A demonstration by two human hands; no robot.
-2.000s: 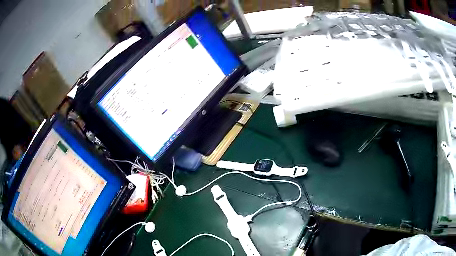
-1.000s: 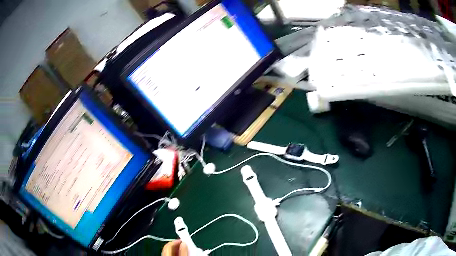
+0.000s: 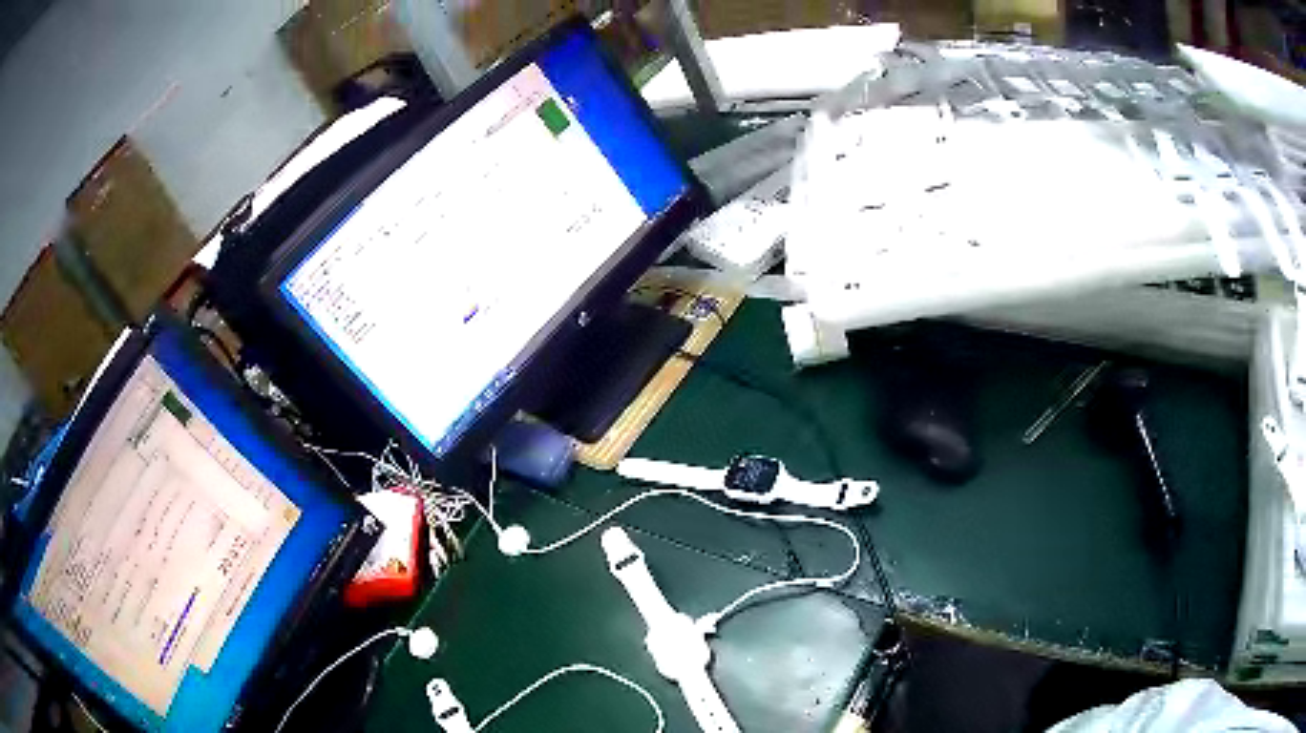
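Observation:
No hand shows in the head view. A white smartwatch (image 3: pixel 676 649) lies near the bottom middle with its strap spread and a white charging cable (image 3: pixel 802 583) running to its body. Another white watch strap (image 3: pixel 448 705) is cut off by the bottom edge, with a white cable beside it. A third white smartwatch (image 3: pixel 752 477) lies dark face up below the monitor.
Two monitors (image 3: pixel 487 244) stand at left. A red box (image 3: pixel 387 549) sits by tangled white cables. Foam trays (image 3: pixel 988 186) under clear film are at back right. A black mouse (image 3: pixel 937 441), thin metal tweezers (image 3: pixel 1064 401) and a black handled tool (image 3: pixel 1150 451) lie on the green mat.
The view shifted and came back close to the earliest frame. The fingers at the lower watch strap one second ago are out of the picture. The watches look unmoved on the mat.

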